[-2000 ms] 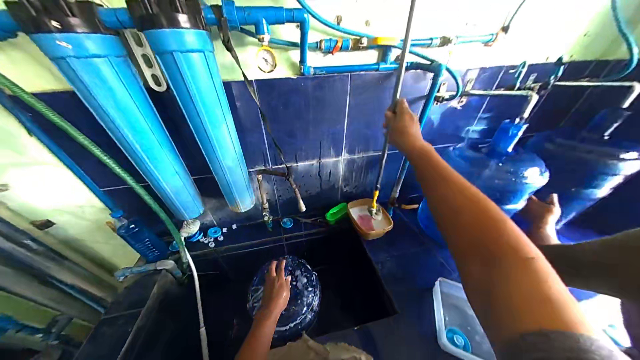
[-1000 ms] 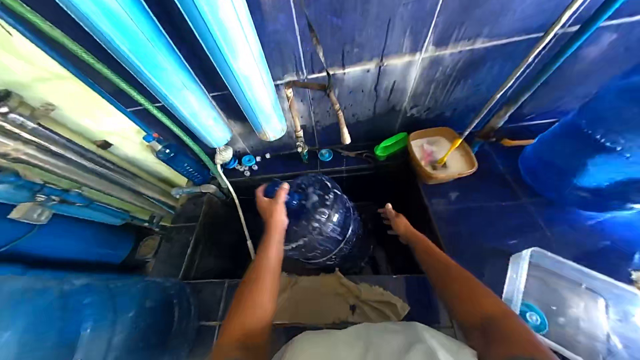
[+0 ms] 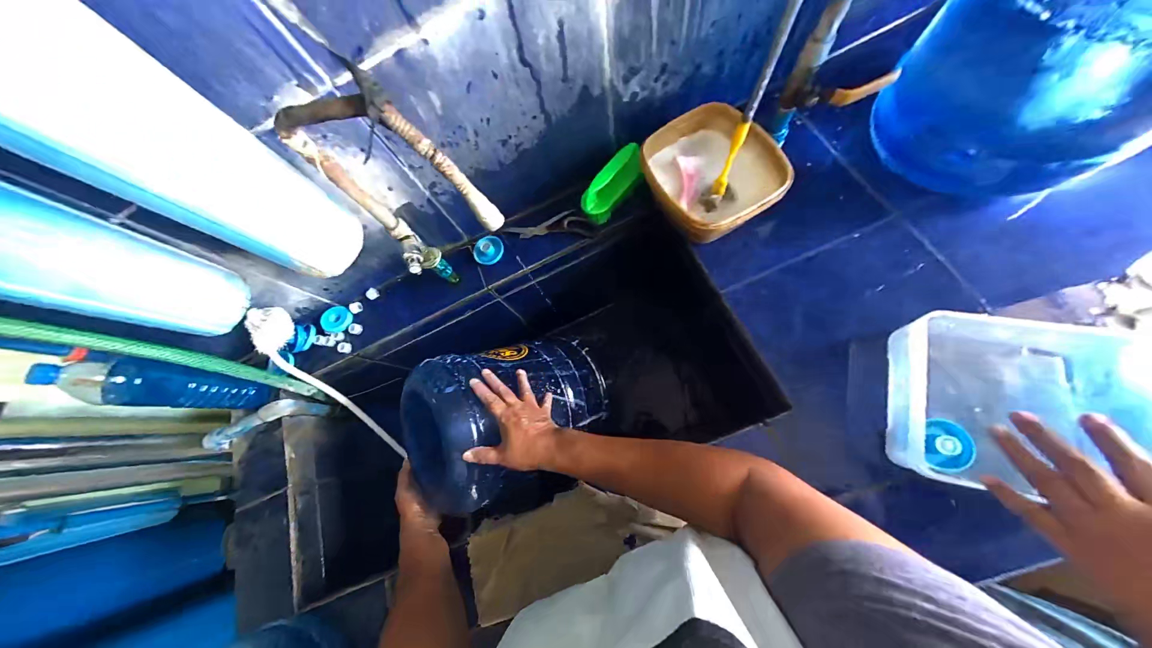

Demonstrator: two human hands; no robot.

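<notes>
A large blue plastic water jug (image 3: 562,382) lies on its side in the dark tiled basin (image 3: 720,360), its round base turned toward the left. My left hand (image 3: 421,508) is against the lower edge of that base, its fingers partly hidden. On the jug's side rests my right hand (image 3: 517,427), palm down with the fingers spread. White streaks show on the jug's wall. Beyond the basin's far corner stands a square tan tub (image 3: 774,184) of cloudy liquid, with a yellow-ended brush (image 3: 735,153) leaning in it.
Another person's hand (image 3: 1071,486) reaches over a clear plastic bin (image 3: 909,387) at the right. A green plastic dish (image 3: 614,183), a tap (image 3: 414,256) and small blue caps (image 3: 488,250) line the back ledge. A white hose (image 3: 346,405) hangs at the left; a big blue jug (image 3: 999,108) stands at the upper right.
The jug in the basin has tipped onto its side, base to the left. My right hand, apart from the jug one second ago, is on it now. Another person's hand has appeared at the right.
</notes>
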